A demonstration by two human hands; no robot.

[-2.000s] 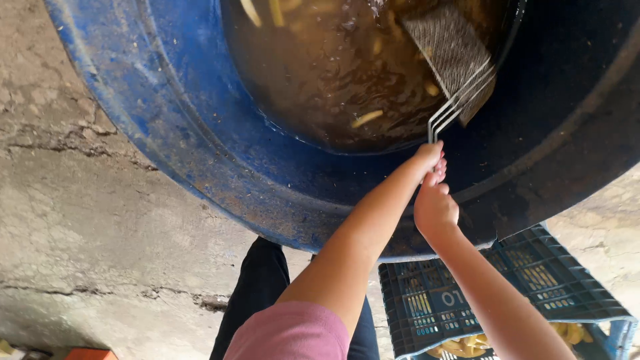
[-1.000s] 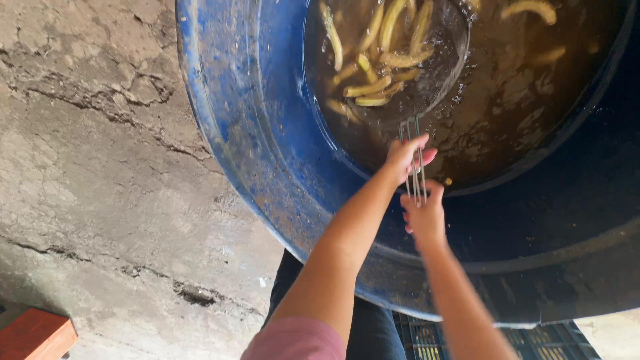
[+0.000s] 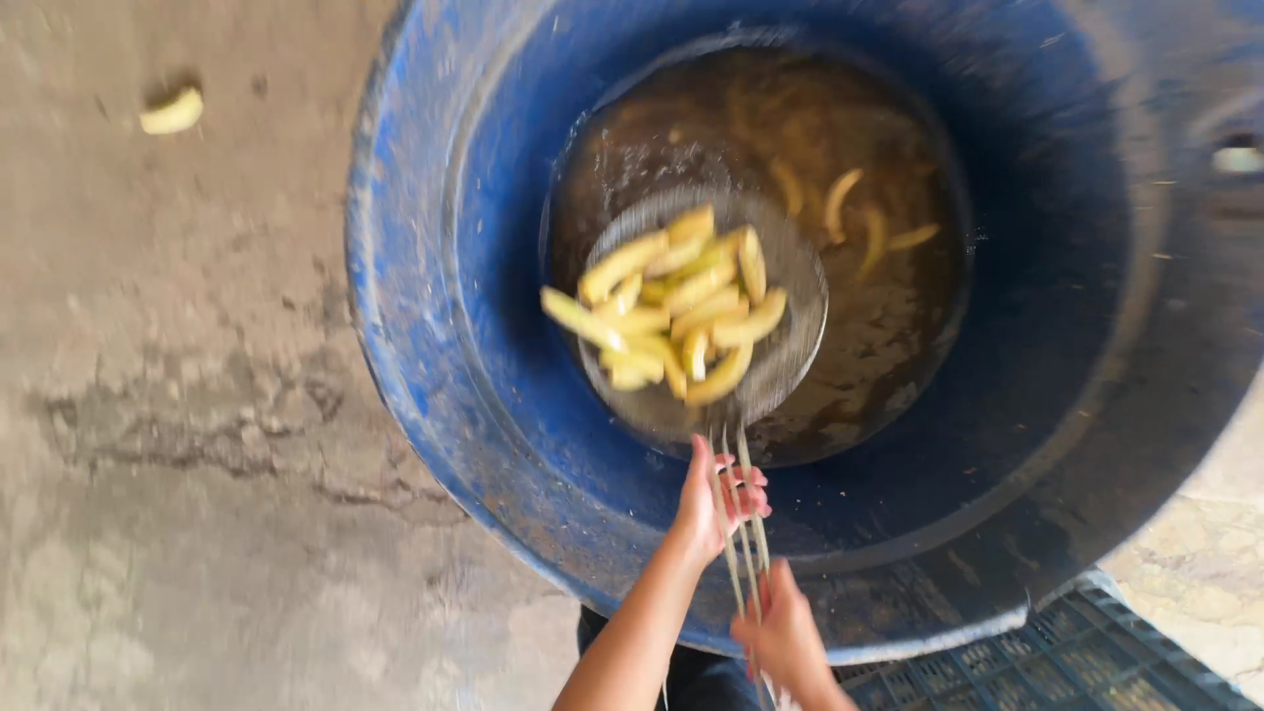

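Observation:
A round metal mesh skimmer is held over brown water in a large blue plastic tub. Its mesh bears a pile of yellow peeled fruit pieces, banana-like. My left hand grips the skimmer's long wire handle near the mesh, fingers wrapped around the wires. Lower on the same handle, near the tub's rim, my right hand is closed and somewhat blurred. Several curved yellow pieces lie in the water to the right of the skimmer.
A dark plastic crate stands below the tub's rim at the lower right. One pale yellow piece lies on the cracked concrete floor at the left. The tub's wall has a hole at the far right.
The skimmer, tilted and without pieces on it two seconds ago, now holds a pile above the water. My right hand has shifted down the handle, farther from my left. The view has moved.

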